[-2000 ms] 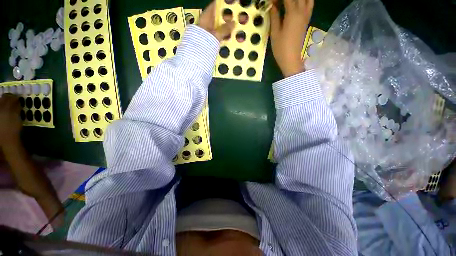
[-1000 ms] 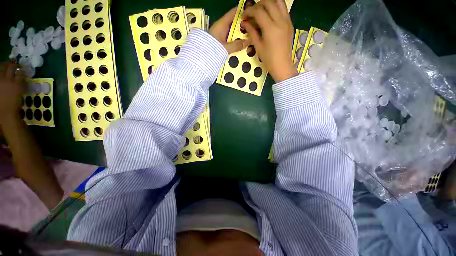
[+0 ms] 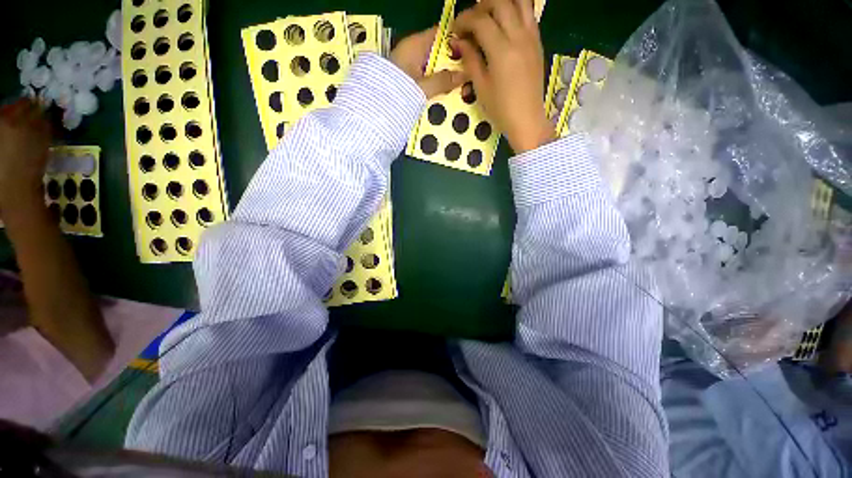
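Observation:
A yellow die-cut adhesive sheet (image 3: 456, 136) with black circles lies tilted at the top centre, its upper end cut off by the frame. My left hand (image 3: 425, 63) holds its left edge, with fingers reaching across the circles. My right hand (image 3: 503, 65) is over the upper part of the sheet with fingers bent down onto it; its fingertips are partly hidden, and I cannot tell whether they pinch a liner piece. The circles below my hands are dark and uncovered.
Stacked sheets (image 3: 173, 140) lie at left, more (image 3: 374, 241) under my left sleeve. Filled sheets (image 3: 590, 75) lie right, partly under a clear plastic bag (image 3: 738, 103) with white discs (image 3: 668, 173). Loose discs (image 3: 70, 75) and a coworker's hand (image 3: 23, 149) are far left; a blue sleeve is lower right.
Since the earliest frame, the sheet has tilted and my right hand has moved left over it. In the last second my hands have barely moved. The coworker's hand at left has shifted.

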